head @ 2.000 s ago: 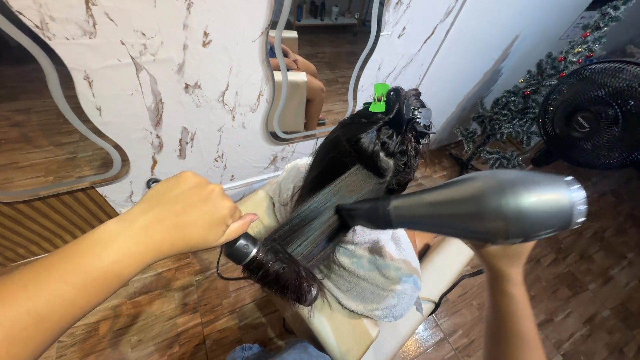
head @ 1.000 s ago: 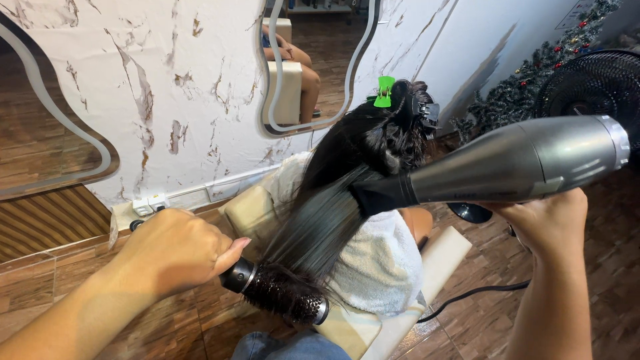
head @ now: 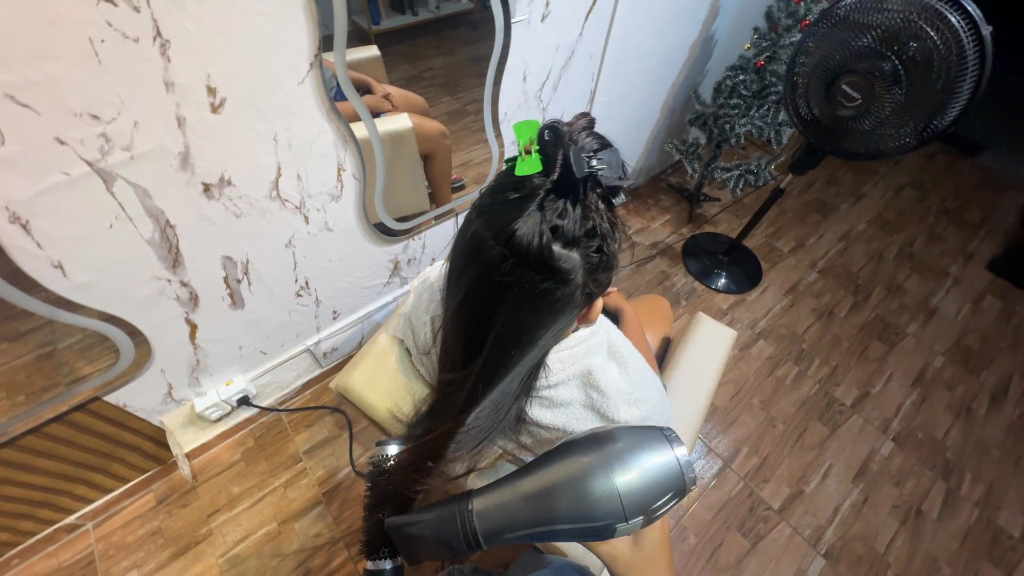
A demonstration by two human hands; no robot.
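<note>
My right hand point(head: 636, 552), at the bottom edge and partly cut off, is closed on the hair dryer point(head: 576, 488), most of whose handle is hidden. The dryer's nozzle points left, against a round hair brush point(head: 384, 512) with dark bristles. Around the brush lie the ends of a seated person's long dark hair point(head: 512, 296). My left hand is out of view below the brush. A green hair clip point(head: 527, 148) and a dark claw clip point(head: 598, 163) hold hair up on top of the head. A white towel point(head: 600, 384) covers the person's shoulders.
The person sits in a cream chair point(head: 704, 368). A black pedestal fan point(head: 884, 80) and a tinsel-decked Christmas tree point(head: 736, 120) stand at the upper right. A wavy mirror point(head: 448, 72) hangs on the wall and reflects a seated person. A cord runs from the wall outlet point(head: 224, 398).
The brush and dryer have moved down along the hair to its ends. My left hand, seen on the brush handle earlier, has left the view. The view has shifted.
</note>
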